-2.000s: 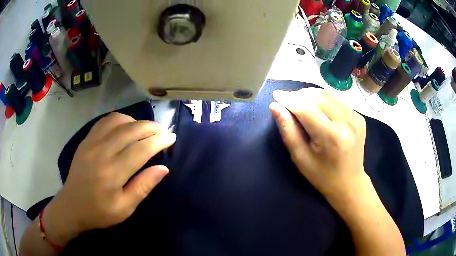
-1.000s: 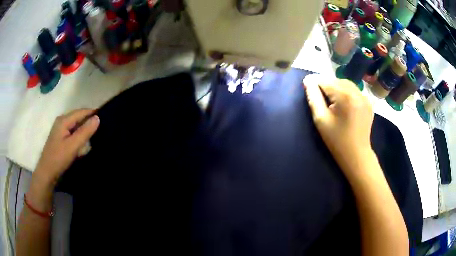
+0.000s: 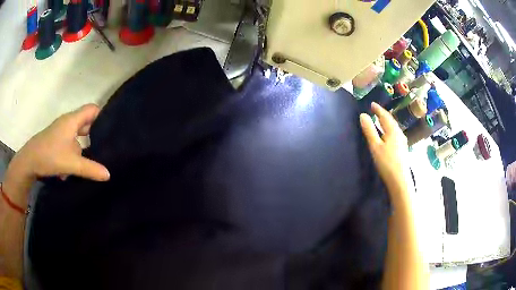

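Note:
The dark jacket cloth (image 3: 271, 175) lies spread over the table edge and the lap, its top under the sewing machine head. A pointed flap (image 3: 186, 73) lies flat left of the presser foot. The silver presser foot (image 3: 275, 75) shows only partly under the cream machine head (image 3: 339, 39). My left hand (image 3: 62, 147) is at the cloth's left edge, thumb on top and fingers at the rim. My right hand (image 3: 385, 139) is at the right edge, fingers slightly apart; whether it grips the cloth cannot be told.
Thread spools on red and green bases (image 3: 136, 22) stand at the upper left, near a small black box (image 3: 185, 10). More cones (image 3: 416, 107) and a green bottle (image 3: 440, 48) stand at the right. A flat black rectangle (image 3: 450, 205) lies on the white table (image 3: 481, 226).
The view has turned and shifted, putting the machine head further right. My left hand has moved from near the foot to the left edge, and its fingers have spread. More flap shows.

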